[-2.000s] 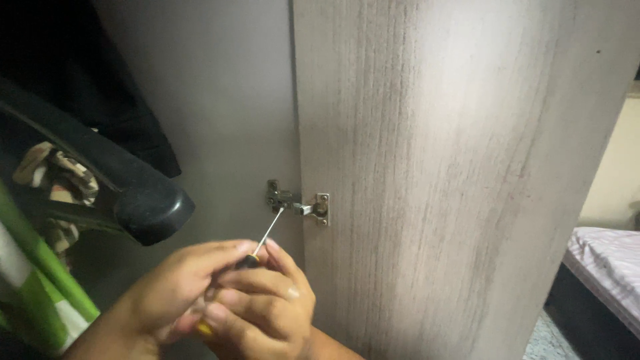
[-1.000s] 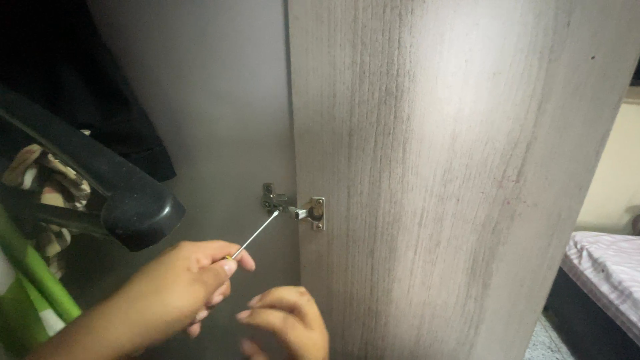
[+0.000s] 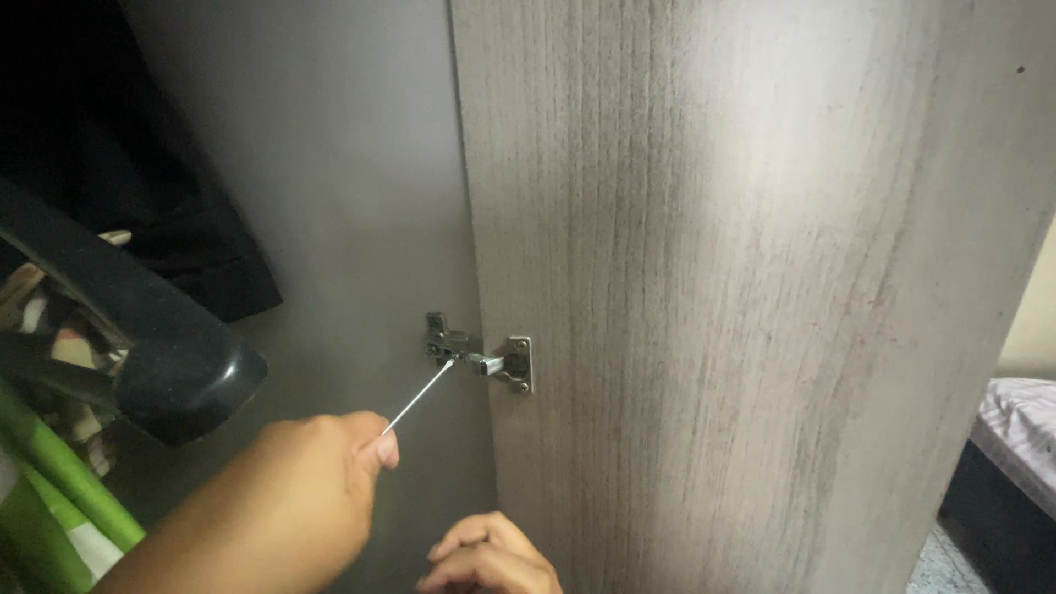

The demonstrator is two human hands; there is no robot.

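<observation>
My left hand [image 3: 330,470] is closed round a screwdriver [image 3: 417,398]; its handle is hidden in the fist and its thin metal shaft points up to the right. The tip meets the lower part of a metal cabinet hinge [image 3: 446,340] on the grey side panel [image 3: 330,206]. The hinge arm runs to a cup plate [image 3: 520,364] with screws on the wood-grain door [image 3: 701,289]. My right hand [image 3: 491,557] is below the hinge, at the bottom edge, fingers bent and apart, with nothing seen in it.
A black plastic part [image 3: 190,379] juts in at the left, beside dark cloth [image 3: 190,272] and a bright green item [image 3: 74,495]. Patterned fabric lies behind the black part. Past the door's right edge is a bed with a light cover [image 3: 1019,421].
Two seconds ago both hands were together around the screwdriver. My right hand has since come away from it and moved lower, while my left hand keeps the tool at the hinge.
</observation>
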